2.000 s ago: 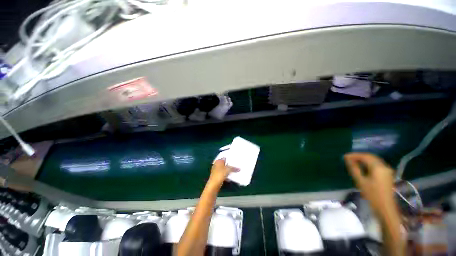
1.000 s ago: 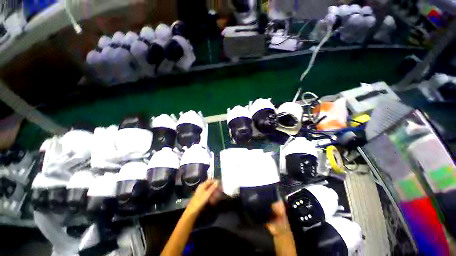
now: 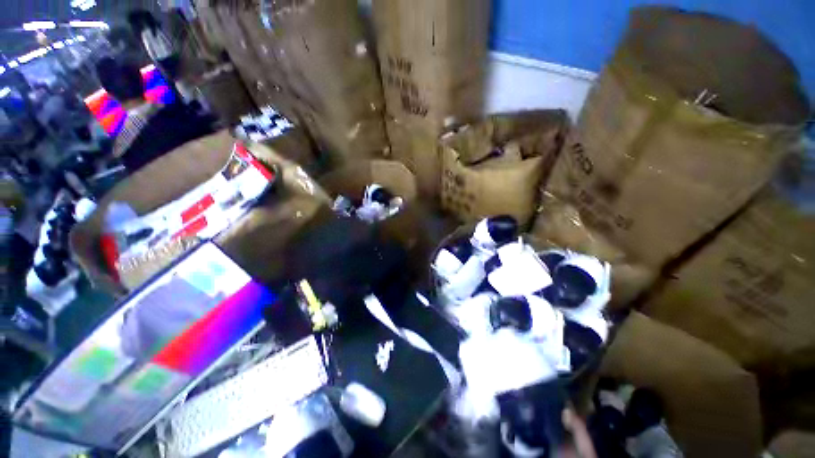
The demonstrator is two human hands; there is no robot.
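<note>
A white security camera [image 3: 508,360] with a black ball front is at the bottom, right of centre, in front of a pile of white-and-black cameras [image 3: 514,313] in an open carton. My right hand [image 3: 576,434] is at the bottom edge, blurred and mostly cut off, with its fingers against the right side of this camera's black ball. My left hand is not in view.
A monitor [image 3: 147,344], a keyboard [image 3: 250,394] and a white mouse [image 3: 363,404] are at the left. Small whitish parts [image 3: 384,355] and a white strap [image 3: 402,331] lie on the dark bench. Large cartons [image 3: 670,161] stand behind and right. A person [image 3: 161,130] is far left.
The view has swung right, from the green bench and camera rows to the cartons. The camera is now at the carton pile. My left hand has left the picture.
</note>
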